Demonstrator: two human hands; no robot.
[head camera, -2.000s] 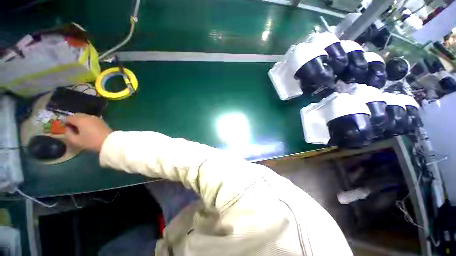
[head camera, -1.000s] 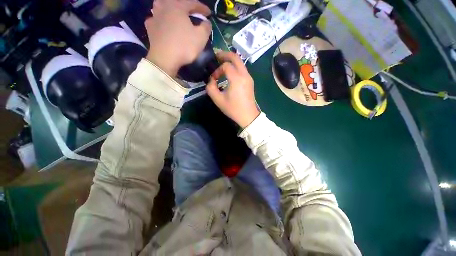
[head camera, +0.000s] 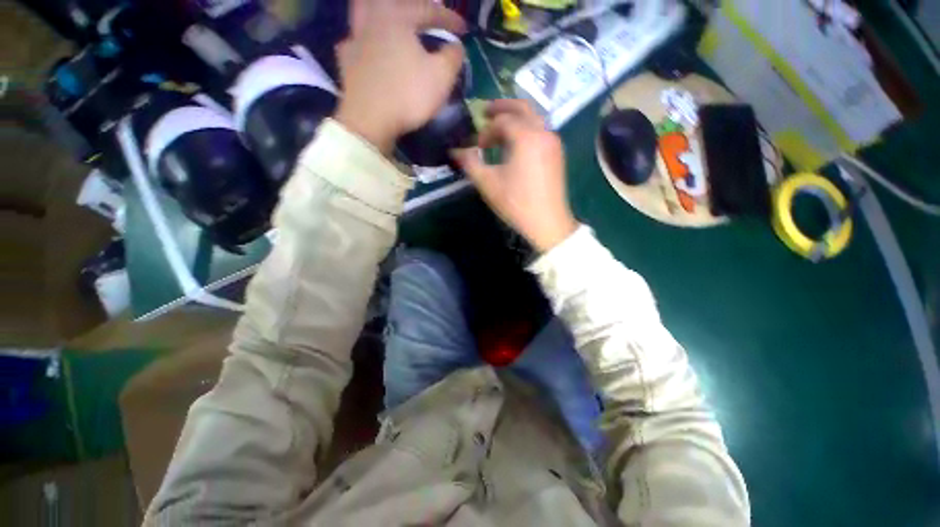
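A dome camera with a white shell and a glossy black ball (head camera: 433, 136) is at the top centre, partly hidden by my left hand. My left hand (head camera: 397, 64) lies over its top and side, gripping it. My right hand (head camera: 517, 165) is at the right side of the black ball, with thumb and index finger close together against it. Whether a tiny part is between these fingertips cannot be told. Two more dome cameras, one nearer (head camera: 213, 170) and one beside it (head camera: 283, 113), stand to the left.
A round mat (head camera: 660, 196) holds a black mouse (head camera: 627, 146), a phone (head camera: 734, 160) and small white bits. A yellow tape roll (head camera: 812, 216), a carton (head camera: 804, 77) and a white power strip (head camera: 608, 57) lie to the right. A pale bench edge runs at left.
Since two seconds ago, the view has swung from the long bench to the camera row. Over the last second, both hands stay at the camera, and the right thumb and fingers have shifted slightly.
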